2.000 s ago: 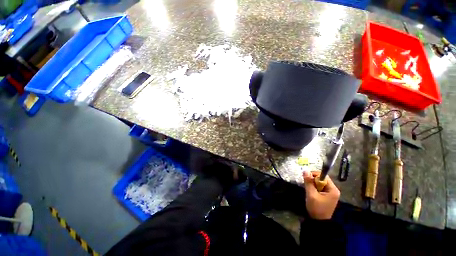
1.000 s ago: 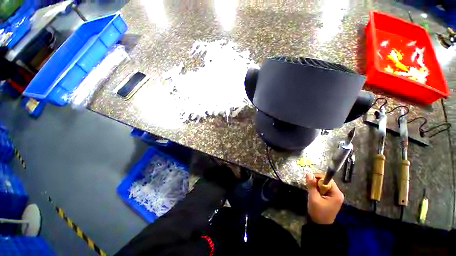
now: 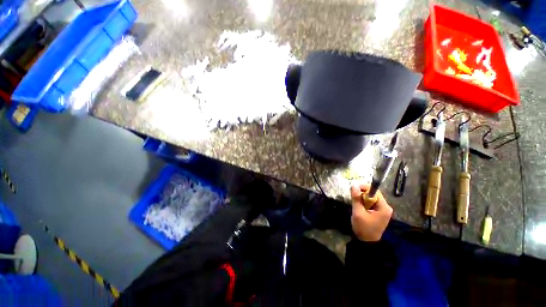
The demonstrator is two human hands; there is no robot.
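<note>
My right hand, bare, is at the bench's front edge. It is closed around the short wooden handle of a soldering iron or hot trimming tool, whose pale shaft points up and away, its dark tip beside the black fan. My left sleeve is dark and reaches toward the shadow under the bench edge. My left hand is too dark there to make out, and I cannot tell whether it holds anything. A heap of white moulded parts lies on the speckled bench.
Black fan; red tray with orange and white pieces; two spare irons on a rack; black snips; small pale-handled knife; phone; large blue tub; blue bin of white pieces below the edge.
The camera view has shifted, so the bench items sit higher in the picture. My right hand still holds the tool, its tip still pointing away. No clear left-hand change shows.
</note>
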